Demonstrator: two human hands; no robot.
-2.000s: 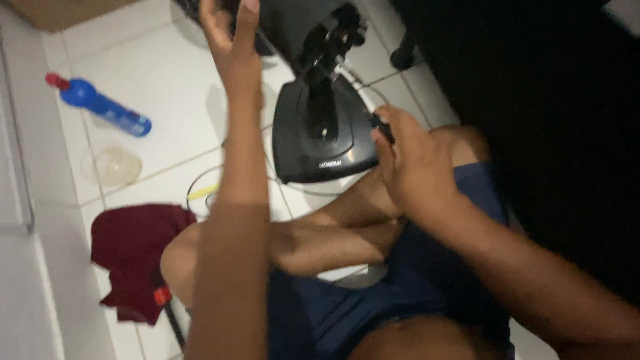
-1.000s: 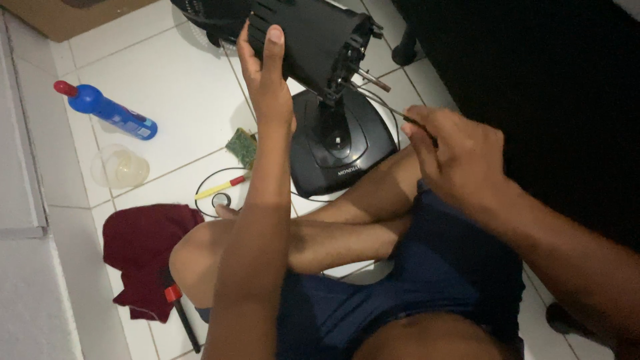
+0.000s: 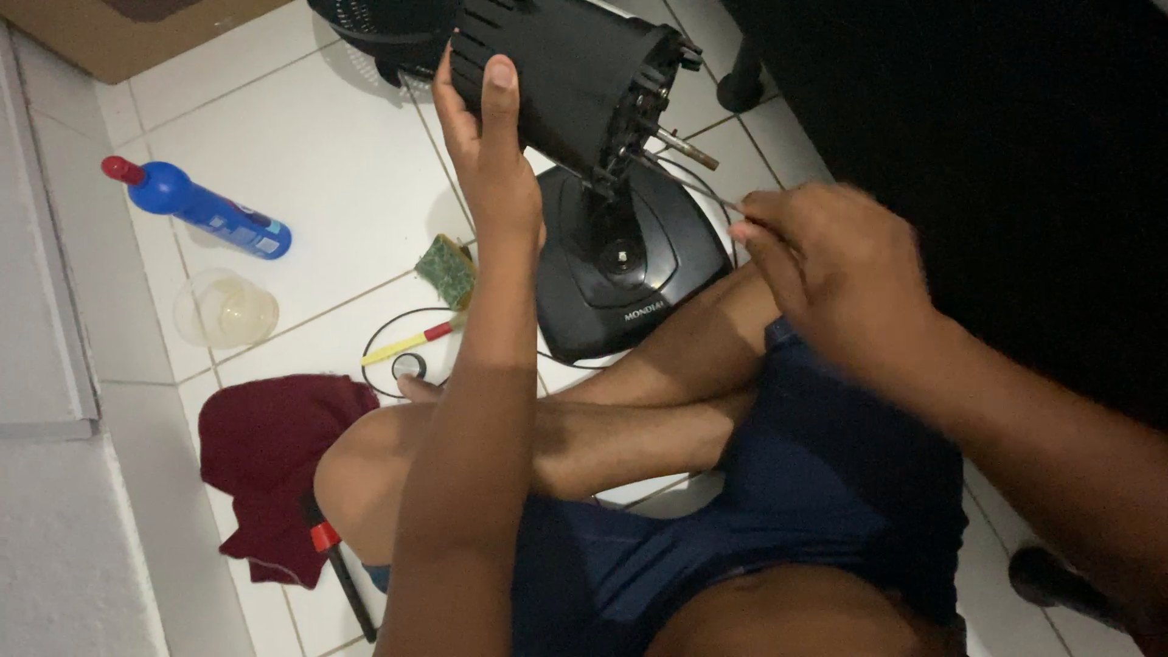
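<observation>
My left hand [image 3: 493,155] grips the black plastic motor housing of a fan [image 3: 566,78], thumb on its slotted side. A metal shaft [image 3: 684,146] sticks out of the housing's open end. Pinched in my right hand [image 3: 830,246] is a thin metal rod [image 3: 693,187], perhaps a screwdriver shank; its far end reaches the housing's face beside the shaft, and its handle is hidden in my fingers. Below the housing, the black fan base [image 3: 630,274] stands on the floor near my crossed legs.
On the tiled floor at left lie a blue bottle with a red cap [image 3: 210,210], a clear plastic cup [image 3: 228,312], a green sponge [image 3: 447,271], a maroon cloth [image 3: 274,465], a yellow-and-red stick [image 3: 406,345] and a round knob [image 3: 409,367]. A perforated black part [image 3: 392,36] is behind.
The housing has tipped over to the right, uncovering its shaft end. My right hand has moved up and right from beside the base, and the thin rod now shows at the housing.
</observation>
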